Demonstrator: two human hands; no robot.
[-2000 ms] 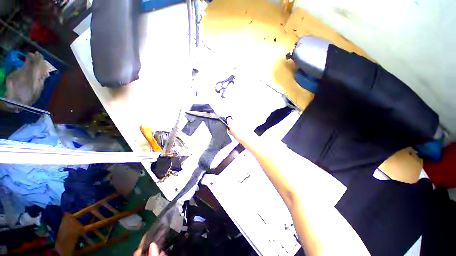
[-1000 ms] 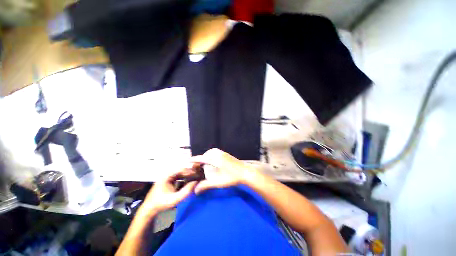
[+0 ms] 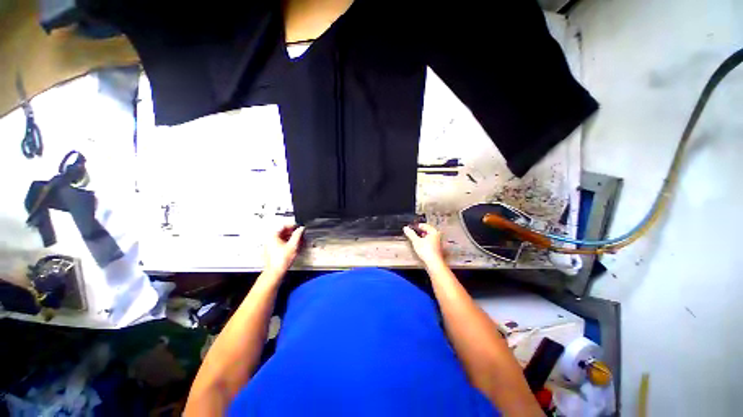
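Note:
A black sleeve panel [image 3: 350, 147] lies lengthwise on the white pressing table, its straight end towards me. A thin dark grey interlining strip [image 3: 354, 227] lies across that end, slightly shiny. My left hand [image 3: 285, 244] pinches the strip's left end. My right hand [image 3: 425, 243] pinches its right end. The strip looks stretched flat between them along the panel's lower edge. Whether it overlaps the cloth edge or only meets it is hard to tell.
A steam iron [image 3: 494, 231] rests right of my right hand, its hoses [image 3: 644, 232] running off right. Another black piece [image 3: 513, 89] lies upper right. Crossed dark strips [image 3: 77, 204] and scissors [image 3: 31, 134] lie left. The table's front edge [image 3: 358, 267] is by my body.
The view has turned from the left side to the sleeve panel. My hands, together near my body a second ago, have moved apart and forward, with the strip now spread between them.

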